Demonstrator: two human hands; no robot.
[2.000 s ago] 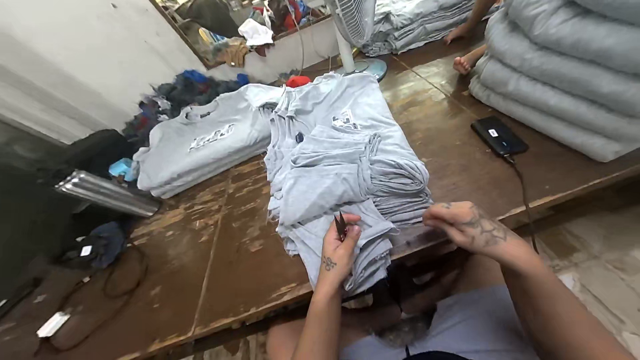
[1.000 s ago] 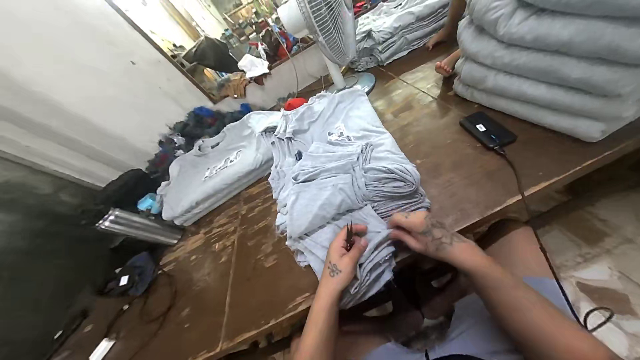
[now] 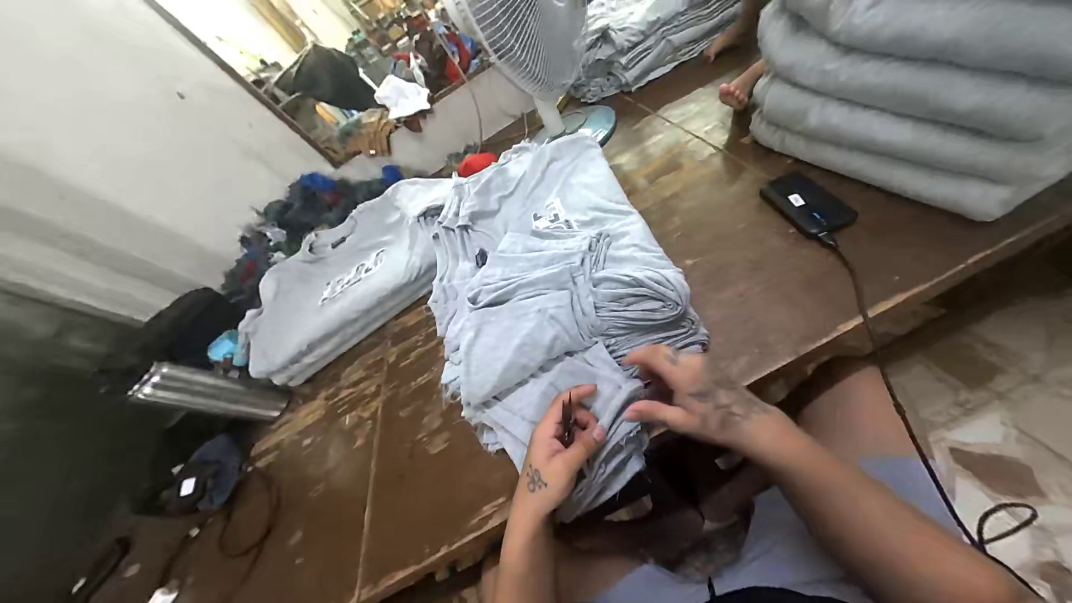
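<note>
My left hand [image 3: 563,452] holds a small dark pointed tool [image 3: 569,419], perhaps thread snips, over the near end of a pile of light grey garments [image 3: 536,335]. At the pile's near right edge is my right hand [image 3: 691,394], thumb and fingers apart, with nothing seen between them. Folded grey pieces are bunched in the middle of the pile, and a grey shirt with a white print [image 3: 553,216] lies spread at its far end. To the left, a stack of grey shirts [image 3: 352,268] bears a dark and white print.
A white fan [image 3: 536,50] stands behind the pile. Thick grey folded bundles [image 3: 904,109] rise at the right, near a black device [image 3: 808,203] with a cable over the table edge. Another person's hand or foot [image 3: 741,88] shows beyond. A shiny metal cylinder [image 3: 209,392] lies left.
My right hand has moved from the pile's right edge onto the cloth, and its thumb and fingers have since spread apart. My left hand keeps the dark tool.
</note>
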